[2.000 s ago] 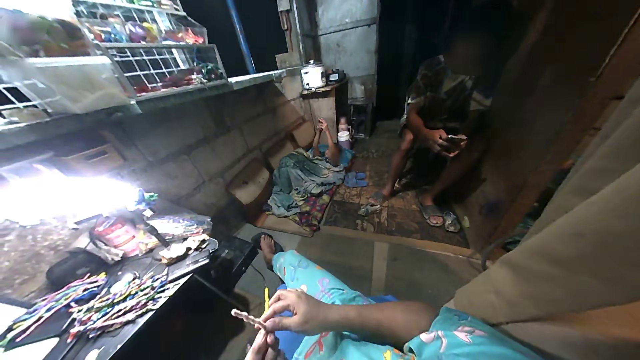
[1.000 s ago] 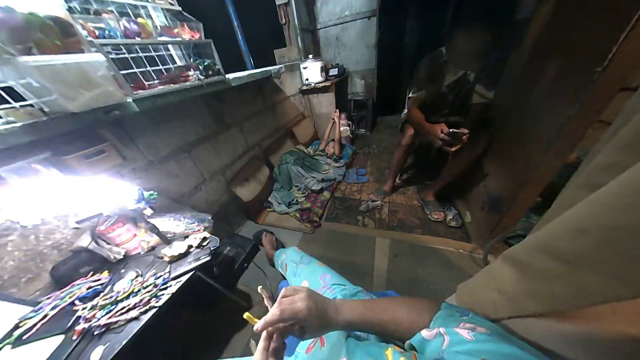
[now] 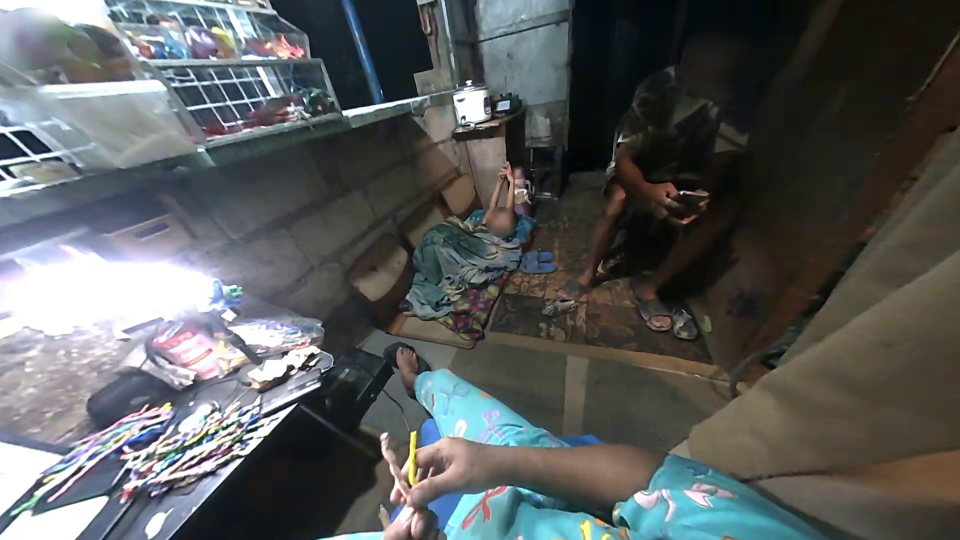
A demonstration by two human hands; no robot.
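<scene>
My right hand (image 3: 454,469) pinches a thin yellow strip (image 3: 412,457), which stands nearly upright between the fingers. A pale pink twisted cord (image 3: 394,466) slants just left of it. Below, my left hand (image 3: 411,523) closes on the lower end of the pink cord, partly cut off by the bottom edge. Both hands meet above my lap, over turquoise patterned clothing (image 3: 480,420). On the black table at the left lie many braided multicolored cords (image 3: 199,450), away from my hands.
A bright lamp (image 3: 105,296) glares over the black table (image 3: 202,506). A person lies under a green blanket (image 3: 457,259) by the block wall. Another person (image 3: 667,165) sits at right with a phone (image 3: 690,201). A rice cooker (image 3: 471,103) stands behind; a beige curtain (image 3: 847,360) hangs at right.
The yellow strip was tilted sideways one second ago and is now nearly upright. My hands have shifted slightly, staying together above my lap.
</scene>
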